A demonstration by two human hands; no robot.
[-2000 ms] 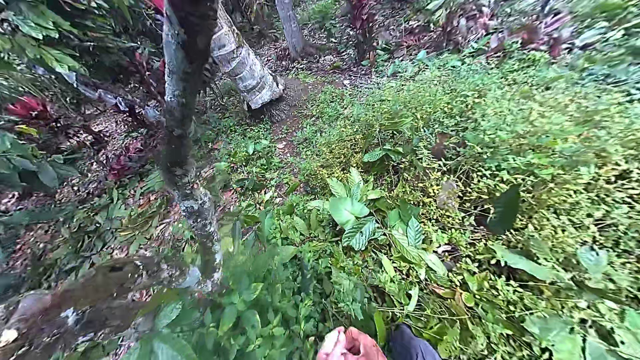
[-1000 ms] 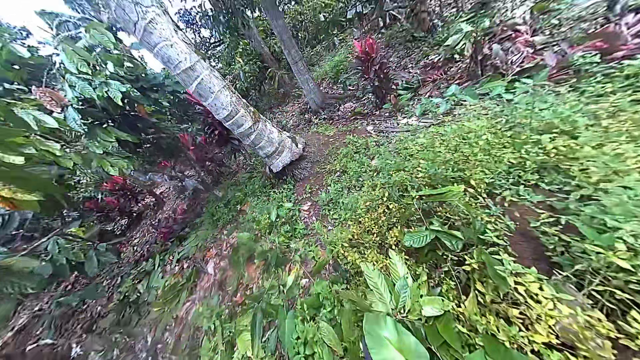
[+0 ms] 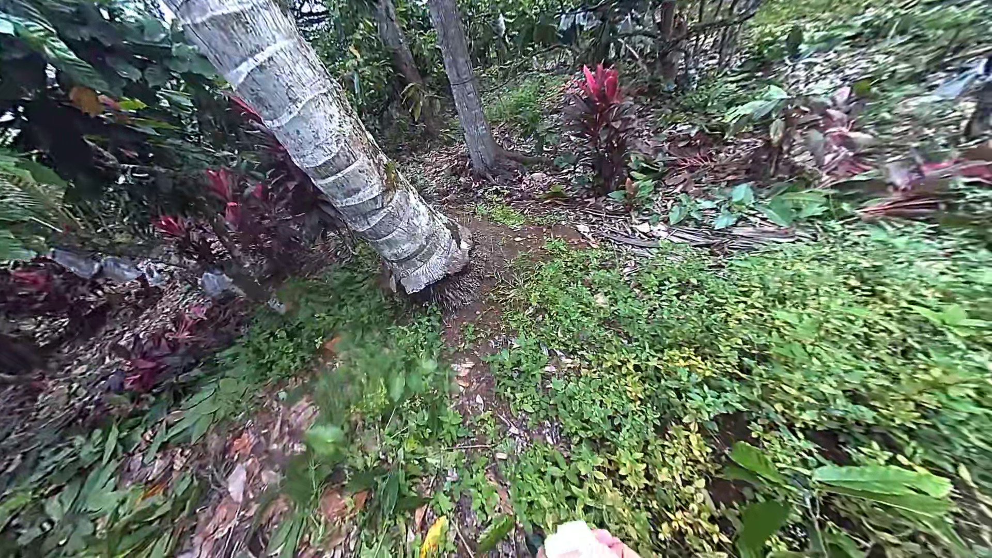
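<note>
At the bottom edge, right of centre, the fingertips of my right hand (image 3: 614, 545) show around a small whitish piece (image 3: 575, 540); what it is cannot be told. Most of the hand is cut off by the frame. My left hand is out of view. Low green plants and a narrow earth path (image 3: 484, 310) lie beyond the hand.
A thick ringed palm trunk (image 3: 333, 147) leans over the path from the upper left. Behind it stands a thinner trunk (image 3: 465, 93). A red-leaved shrub (image 3: 601, 116) grows at the back. Dry fronds (image 3: 697, 236) and leaf litter (image 3: 240, 473) cover parts of the ground.
The view has moved forward and tilted up; the leaning palm trunk is now much nearer. The thin mottled trunk seen at left two seconds ago is out of view.
</note>
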